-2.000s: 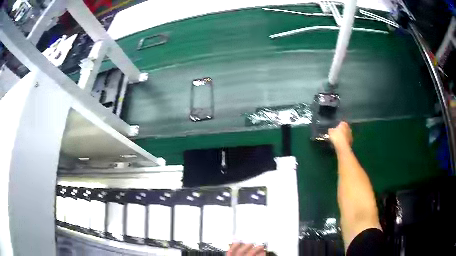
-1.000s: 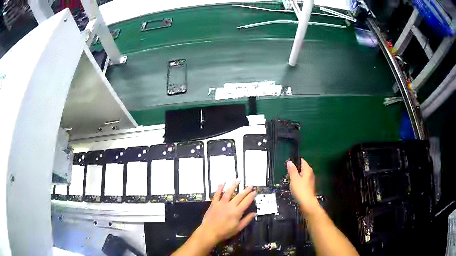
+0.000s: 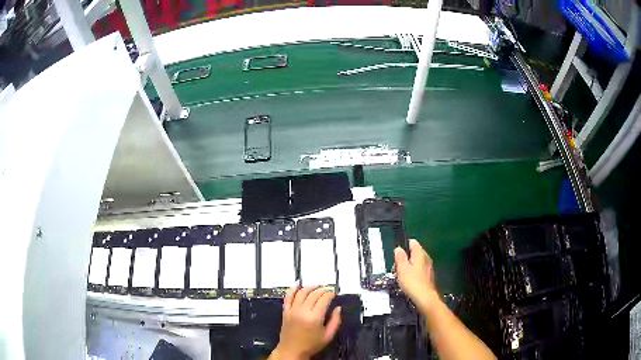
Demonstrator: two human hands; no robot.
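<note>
A row of thin black phone middle frames (image 3: 240,260) lies side by side on the white infeed track (image 3: 347,246), white showing through their centres. My left hand (image 3: 309,318) has its fingertips on the lower end of the rightmost frames in the row; I cannot tell whether it grips one. My right hand (image 3: 416,271) holds dark phone middle frames (image 3: 384,211) by their right edge at the track's right end. They look like more than one, slightly offset. My fingers hide part of their lower right side.
A black mat (image 3: 295,196) lies behind the row. Black blister trays (image 3: 548,274) are stacked at right, with more below my right hand. A single frame outline (image 3: 258,138) lies on the green surface (image 3: 478,176). A white post (image 3: 424,67) stands behind; white machine housing (image 3: 56,176) is at left.
My right hand has come from the green surface by the post to the track's end with the held frames. In the last second the row and my left hand shifted left, leaving a gap beside the held frames.
</note>
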